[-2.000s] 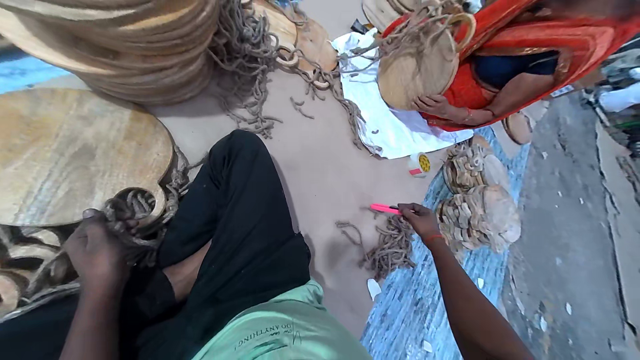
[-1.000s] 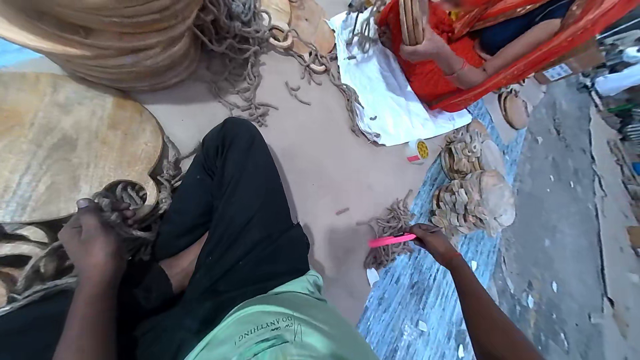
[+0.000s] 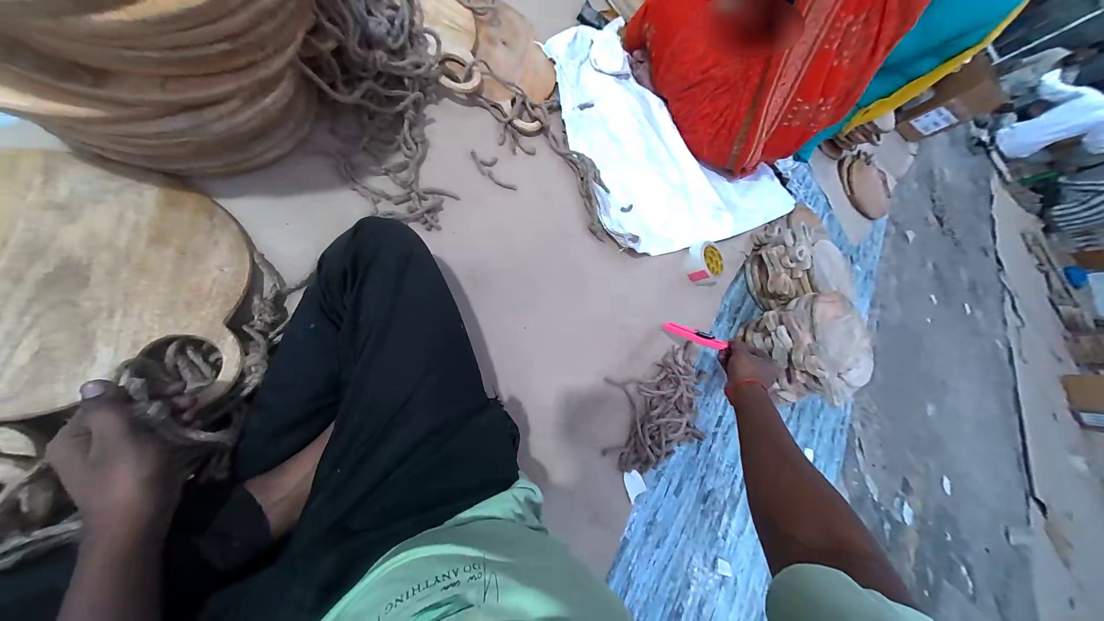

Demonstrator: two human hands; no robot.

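Observation:
My left hand point(image 3: 125, 440) grips knotted grey-brown rope point(image 3: 159, 401) at the round handle hole of a wooden board point(image 3: 112, 267) on the left. More rope hangs along the board's edge beside my knee. On the right, my right hand point(image 3: 749, 366) is closed on a pink utility knife point(image 3: 695, 335), which points left; whether its blade is out, I cannot tell. Below the knife lies a pile of short rope pieces point(image 3: 662, 410) on the brown floor covering.
Stacked wooden boards point(image 3: 172, 86) rise at the upper left, with loose rope point(image 3: 379, 95) alongside. A person in red point(image 3: 776, 86) sits by a white sheet point(image 3: 638, 155). A tape roll point(image 3: 705, 262) and wrapped wooden pieces point(image 3: 811, 336) lie near my right hand.
The other person has leaned over, and the wooden pieces in their hands have gone from view. My right hand has moved up from the rope pile with the pink knife. My left hand stays at the rope.

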